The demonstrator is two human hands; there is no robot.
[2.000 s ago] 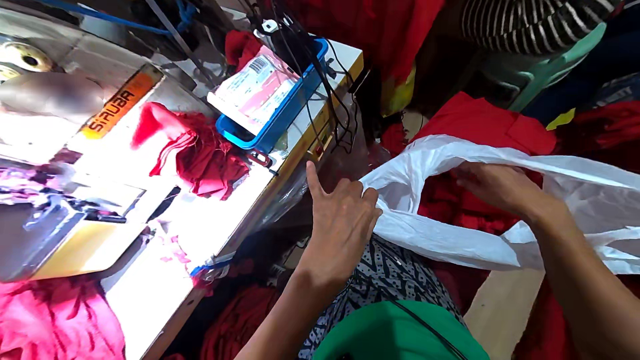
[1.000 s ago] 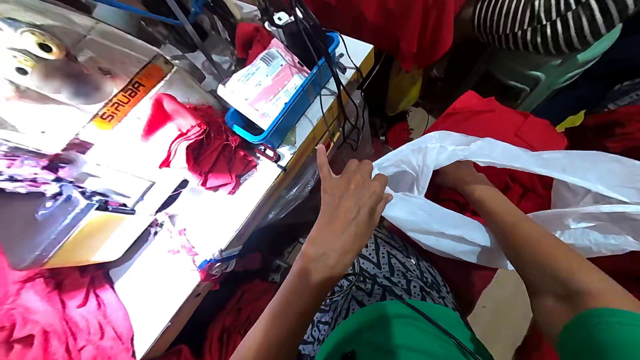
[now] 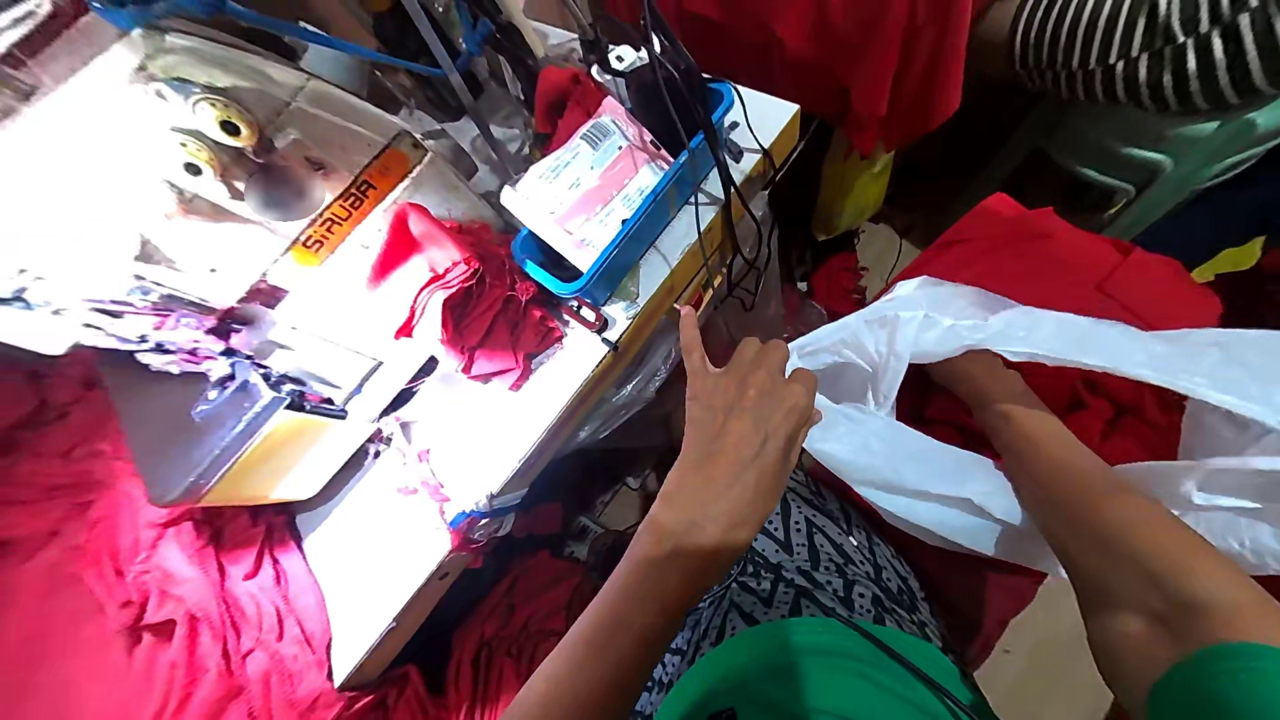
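Note:
My left hand (image 3: 745, 430) pinches the rim of a white plastic bag (image 3: 930, 480), its index finger stretched out toward the table edge. Into the bag's wide mouth reaches my right hand (image 3: 965, 375), its fingers hidden among the red cloth (image 3: 1120, 405) inside, so its grip does not show. More red cloth (image 3: 1050, 260) lies just behind the bag. On the table at left, a bunch of red fabric pieces (image 3: 480, 310) sits between a Siruba sewing machine (image 3: 290, 130) and a blue plastic basket (image 3: 640, 240).
The basket holds a pink and white packet (image 3: 590, 185). Black cables (image 3: 725, 200) hang over the white table's edge (image 3: 540, 430). Red fabric (image 3: 140, 580) drapes at lower left. A person's striped sleeve (image 3: 1150, 50) and a green plastic chair (image 3: 1110, 170) are at upper right.
My right hand has reached deeper into the bag, and its fingers have gone out of sight. My left hand keeps hold of the rim.

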